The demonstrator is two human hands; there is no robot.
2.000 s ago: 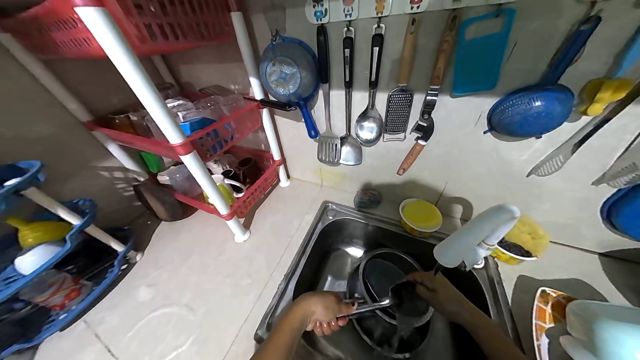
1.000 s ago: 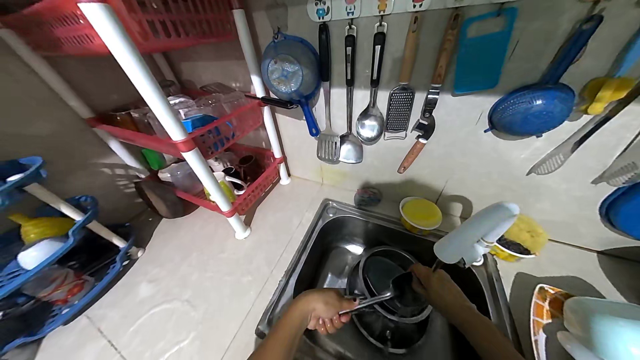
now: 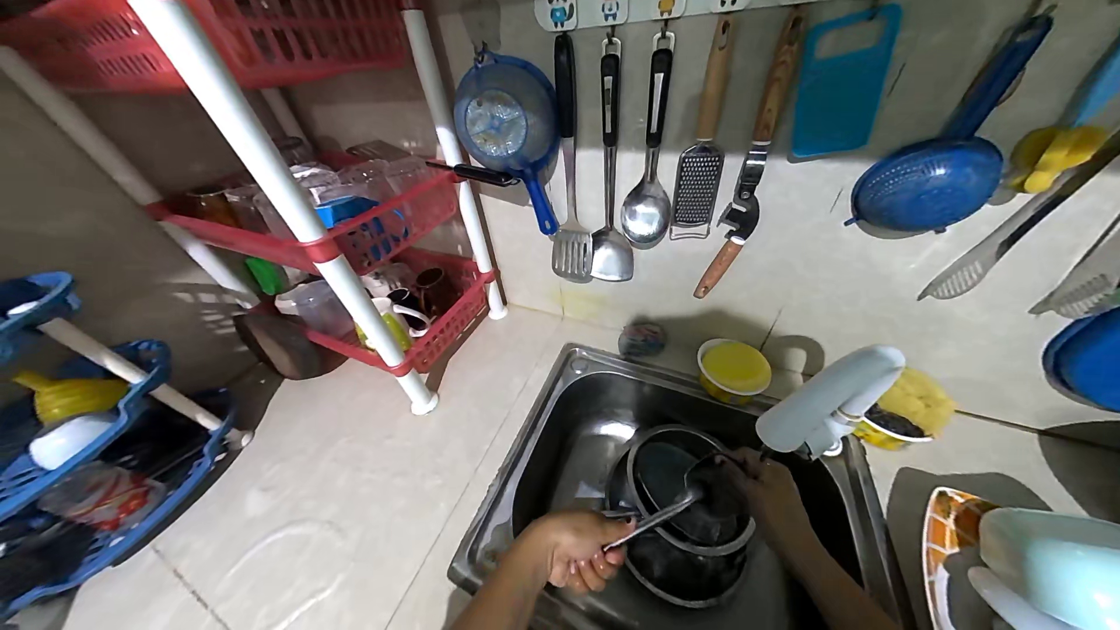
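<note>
My left hand [image 3: 582, 549] grips the metal handle of a ladle-like utensil [image 3: 656, 518] over the steel sink [image 3: 573, 398]. Its dark head lies by my right hand [image 3: 751, 481], whose fingers are bent around a dark item, perhaps a scrubber, against that head. Shadow hides just what the right fingers hold. Beneath both hands, dark round pots [image 3: 691, 573] sit stacked in the basin. The white faucet [image 3: 827, 402] reaches over the sink just above my right hand.
Behind the sink stand a yellow tub [image 3: 735, 367] and a yellow sponge [image 3: 914, 402] on a small container. Utensils, a grater [image 3: 698, 188] and blue strainers [image 3: 927, 185] hang on the wall. A red rack [image 3: 420, 350] is at left, pale bowls [image 3: 1054, 560] at right.
My right hand has shifted slightly about the utensil's head, while my left hand keeps its grip on the handle.
</note>
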